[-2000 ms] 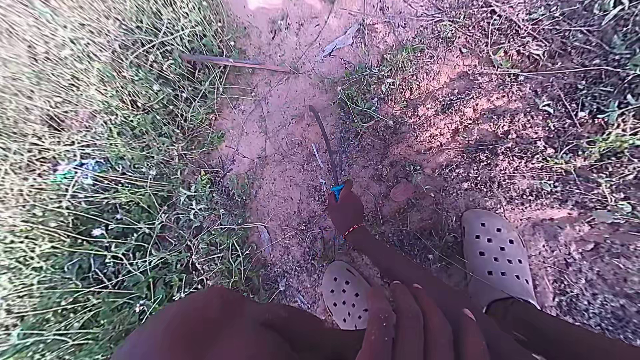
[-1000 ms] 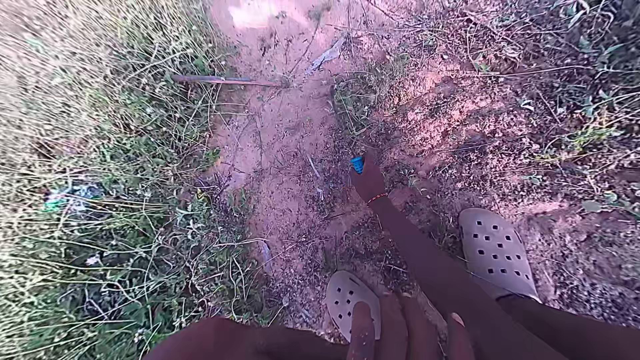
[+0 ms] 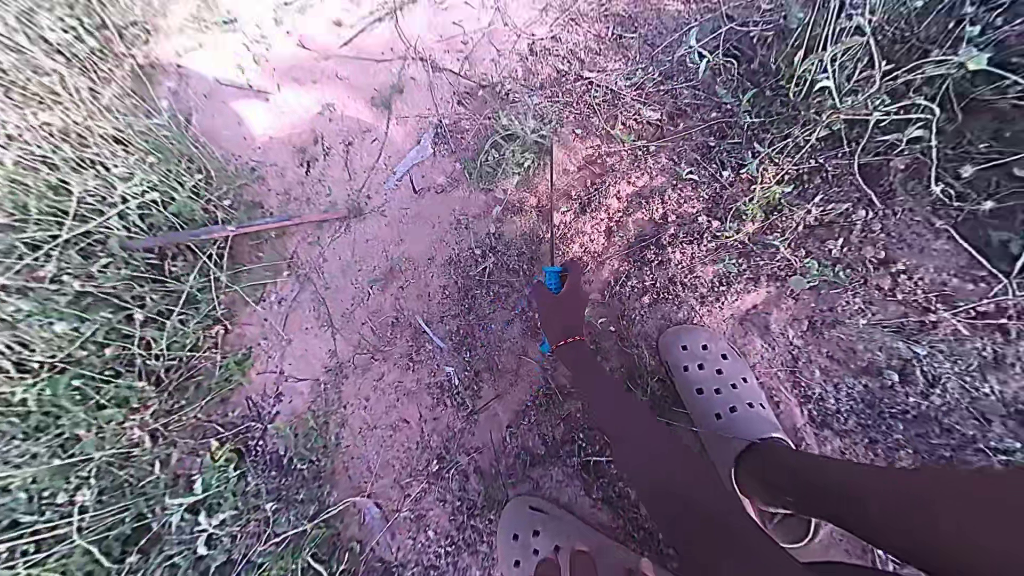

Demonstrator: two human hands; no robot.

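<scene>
My right hand [image 3: 562,310] is closed around the blue handle of a long-bladed machete [image 3: 552,204], just above the ground near the middle of the view. The dark blade points away from me and looks very thin, seen nearly edge-on. Blue shows at both ends of my grip, and a beaded band circles my wrist. Of my left hand [image 3: 582,563], only the fingertips appear at the bottom edge, in front of the left clog; the rest is out of view.
A long stick [image 3: 240,227] lies between the grass [image 3: 104,320] and the bare reddish soil. My feet wear perforated clogs [image 3: 714,380]. Dry stems and weeds [image 3: 872,120] spread at the upper right. A pale scrap [image 3: 412,160] lies beyond the machete, left of its blade.
The machete blade slanted up and left two seconds ago, was barely visible one second ago, and now points straight away from me. My right hand keeps hold of its handle. The view has shifted.
</scene>
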